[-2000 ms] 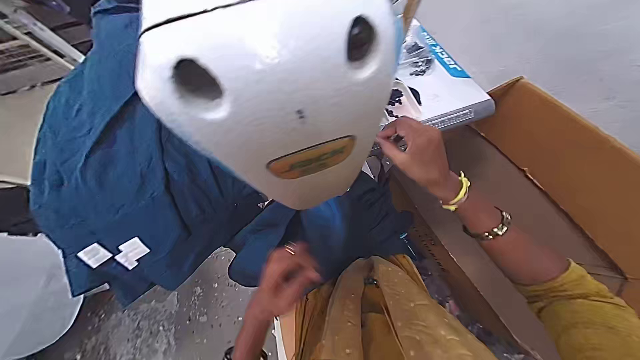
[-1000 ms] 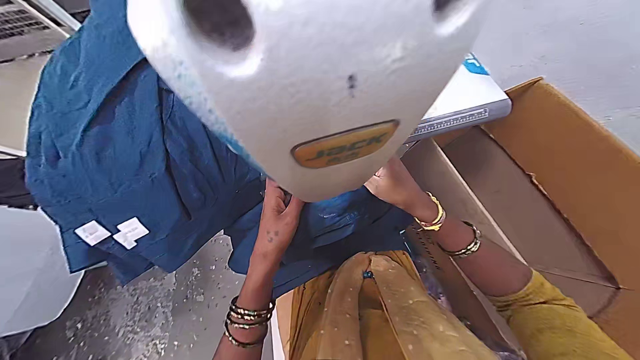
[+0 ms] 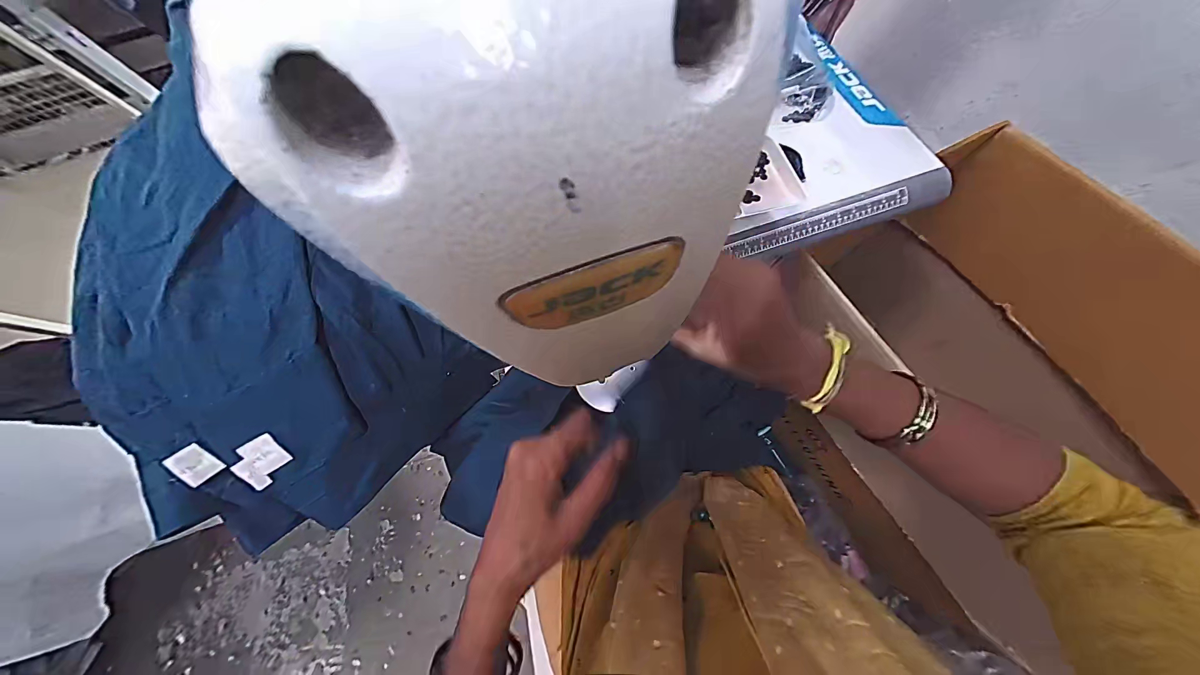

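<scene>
The white head of a Jack sewing machine (image 3: 469,169) fills the top centre and hides the stitching area under it. Dark blue cloth (image 3: 234,328) hangs at the left, bearing white labels (image 3: 262,457), and more of it lies beneath the machine head and over my lap. My left hand (image 3: 553,497) is over the near part of this cloth, blurred, with thumb and fingers apart. Close to the machine's right edge is my right hand (image 3: 750,323), blurred and partly hidden; whether its fingers hold the cloth is unclear. A small white round part (image 3: 611,386) shows below the machine head.
Right of the machine, a white table end (image 3: 862,159) with a printed ruler edge carries a small tray (image 3: 778,183) of dark buttons or similar small pieces and a plastic bag (image 3: 806,94). An open cardboard box (image 3: 1059,216) stands at the right. Grey speckled floor (image 3: 309,591) shows lower left.
My left hand has come back from under the machine head toward me and its fingers have spread. The right hand stays near the machine's right side. The view has shifted.
</scene>
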